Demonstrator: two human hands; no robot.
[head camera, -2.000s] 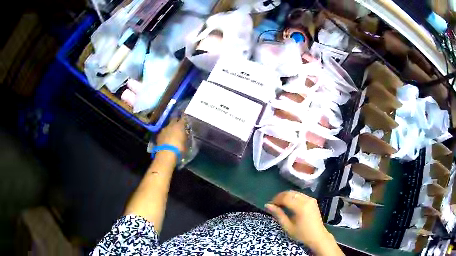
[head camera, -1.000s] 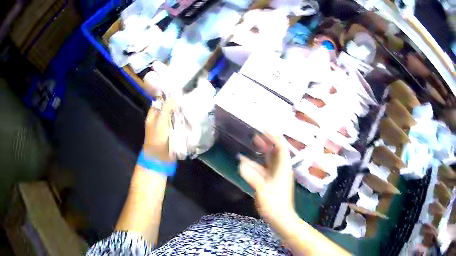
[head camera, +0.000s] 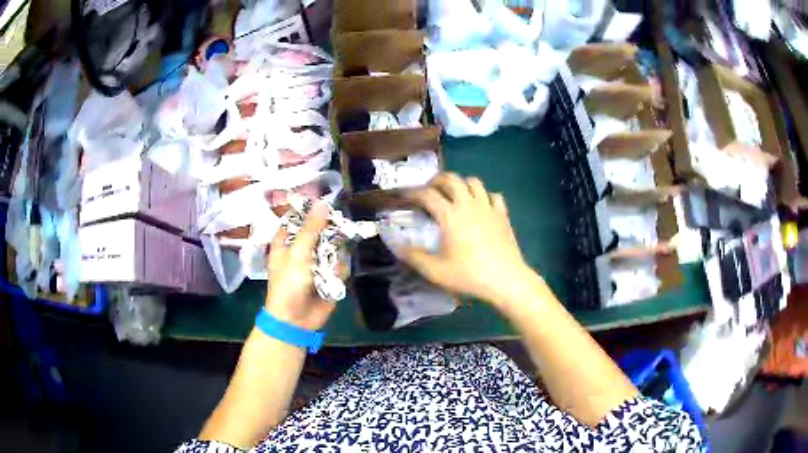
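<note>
My left hand (head camera: 299, 265) is closed around several coiled white cables (head camera: 330, 265), left of a row of open retail boxes (head camera: 383, 106) with raised brown flaps. My right hand (head camera: 465, 234) is over the near end of that row, palm down, with its fingertips at an open box. A whitish item (head camera: 409, 228) shows under its fingers; the blur hides whether the hand grips it. The nearest box (head camera: 403, 301) holds a whitish pouch.
Lilac boxes (head camera: 133, 255) are stacked at left beside rows of white carrier bags (head camera: 232, 199). More bags (head camera: 492, 84) lie behind the green mat (head camera: 509, 172). A second row of open boxes (head camera: 631, 221) stands at right, with a brown carton (head camera: 722, 133) beyond.
The view has swung right, away from the blue crate. My left hand now holds cables over the bench instead of a bag-like white bundle. My right hand has moved to the open box row.
</note>
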